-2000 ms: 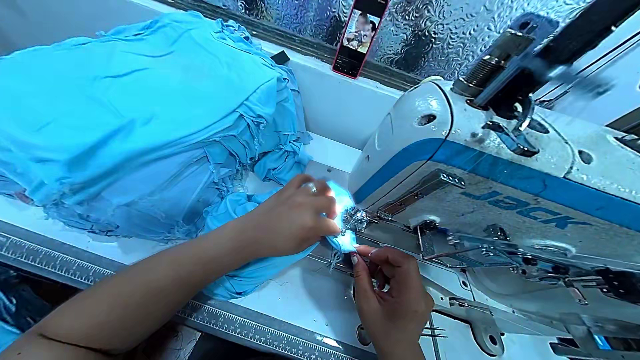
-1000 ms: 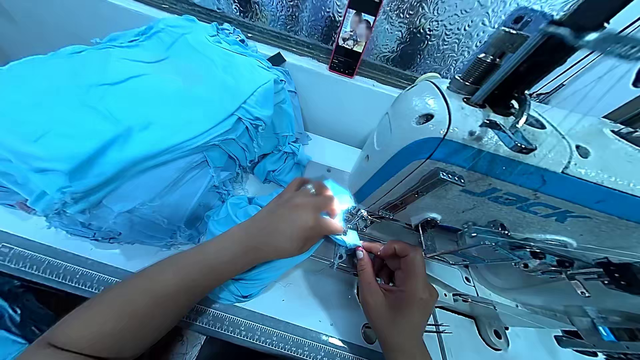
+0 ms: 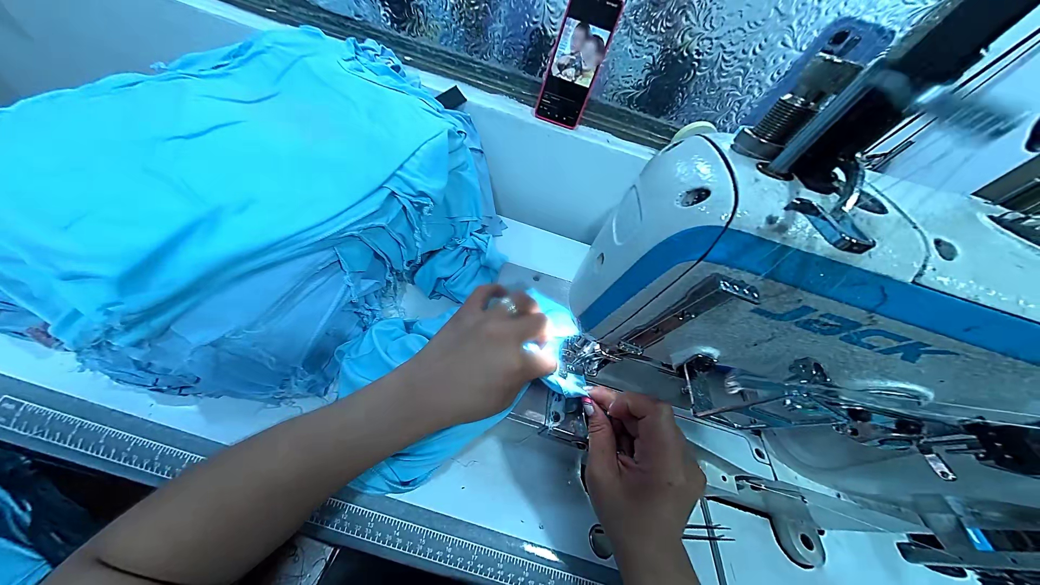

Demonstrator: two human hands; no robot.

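Observation:
A light blue knit fabric piece (image 3: 390, 349) lies bunched at the needle area of a white and blue Jack sewing machine (image 3: 812, 317). My left hand (image 3: 487, 349), with a ring on one finger, presses on the fabric just left of the lit presser foot (image 3: 581, 353). My right hand (image 3: 638, 455) pinches the fabric's edge between thumb and forefinger, just in front of the foot. The needle is too blurred by glare to make out, and my left fingertips are partly lost in the bright light.
A tall stack of light blue fabric pieces (image 3: 203, 179) fills the left of the table. A ruler strip (image 3: 455, 544) runs along the front edge. A phone (image 3: 578, 65) leans against the textured window behind. Metal thread guides (image 3: 829, 219) stand on the machine head.

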